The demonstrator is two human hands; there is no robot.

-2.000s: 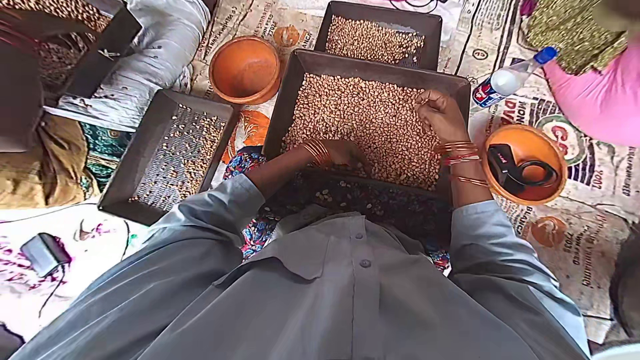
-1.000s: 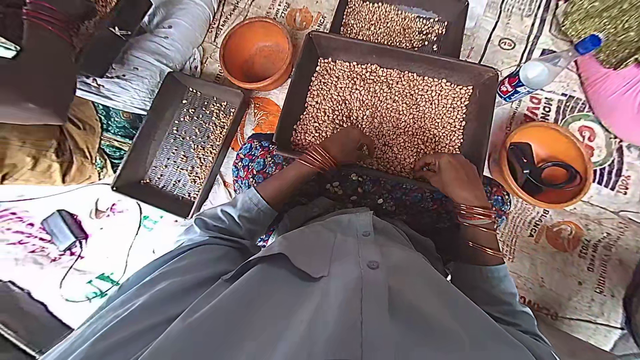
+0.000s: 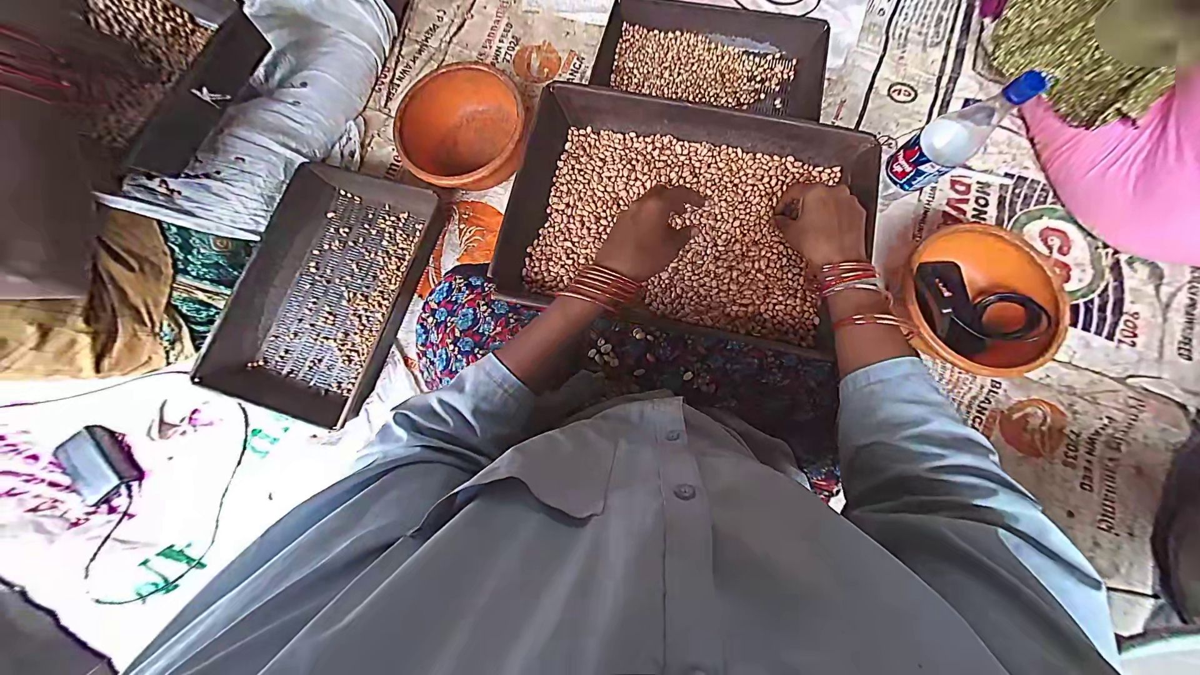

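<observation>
A large dark tray [image 3: 712,112] rests at my lap on flowered cloth, spread with small tan nuts or seeds [image 3: 741,272]. My left hand [image 3: 652,230], with bangles at the wrist, is over the middle of them, its fingers curled and a few pale bits at the fingertips. My right hand [image 3: 820,220] is over the right part of the same tray, fingers bent inward; whether it holds anything cannot be seen. Beyond stands a smaller dark tray [image 3: 816,75] of similar pieces. To the left, another dark tray [image 3: 244,291] with a mesh-like bottom holds scattered pieces.
An orange clay bowl [image 3: 459,122] stands left of the large tray. On its right are an orange bowl [image 3: 994,361] holding a black cabled object and a blue-capped bottle [image 3: 947,141]. A black adapter [image 3: 98,464] lies lower left. Other people sit at upper left and upper right.
Both hands have moved from the near edge of the large tray farther in over the pieces, and the right hand is now near its right side.
</observation>
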